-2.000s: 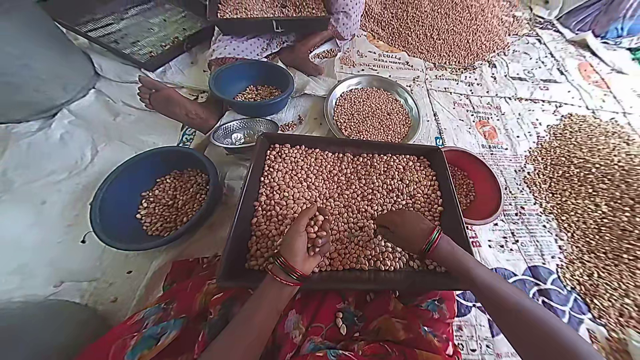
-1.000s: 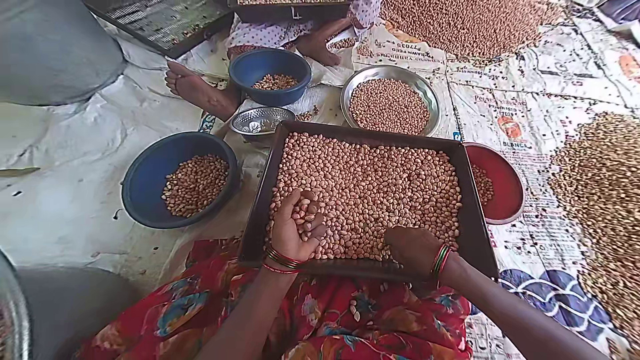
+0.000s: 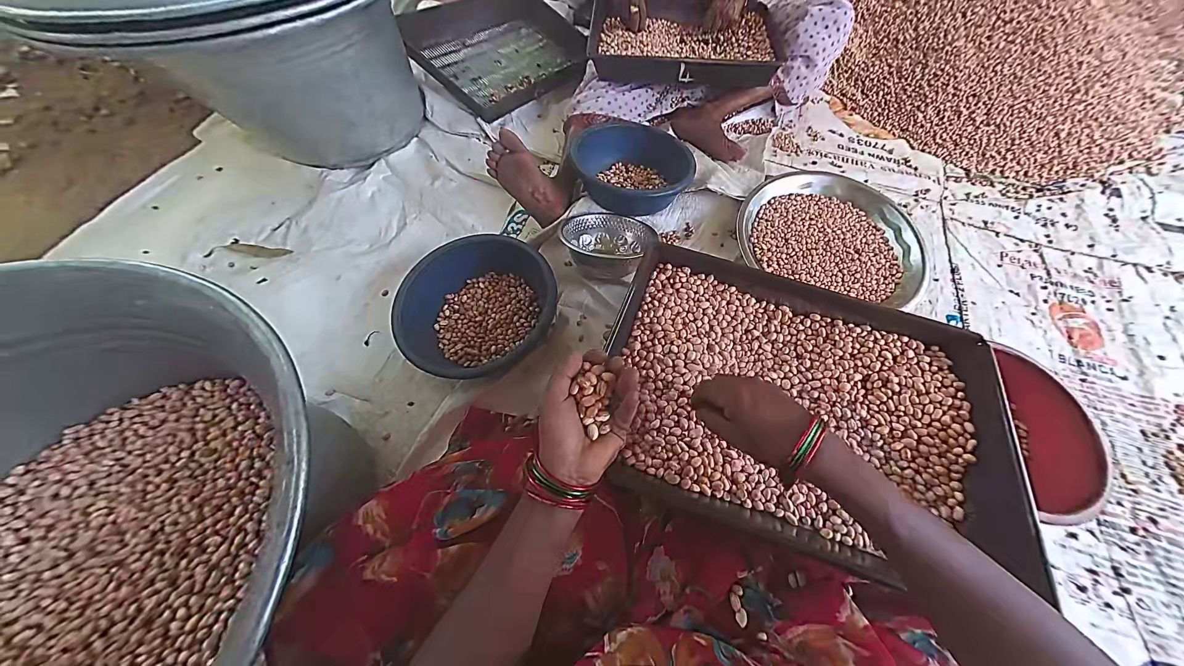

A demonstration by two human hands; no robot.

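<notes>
A dark rectangular tray [image 3: 1004,444] full of pinkish-brown nuts or seeds [image 3: 795,342] lies across my lap, on red flowered cloth. My left hand [image 3: 585,421] is palm up, cupped around a small heap of them [image 3: 594,398], at the tray's left edge. Palm down over the middle of the tray is my right hand [image 3: 754,421]; its fingertips are hidden, so I cannot tell whether they hold anything. A blue bowl [image 3: 474,305], partly filled with similar pieces, stands beyond my left hand.
A large metal tub [image 3: 296,444] of seeds stands at left, another metal tub [image 3: 370,92] behind. Ahead are a small metal bowl [image 3: 606,245], a blue bowl [image 3: 634,180] and a steel dish [image 3: 911,231]. A red bowl [image 3: 1064,444] sits at right. Opposite, a person's foot [image 3: 527,176] shows.
The view has swung left, bringing the seed-filled tub into sight. My left hand has moved from over the tray to its left edge, with pieces still in the palm.
</notes>
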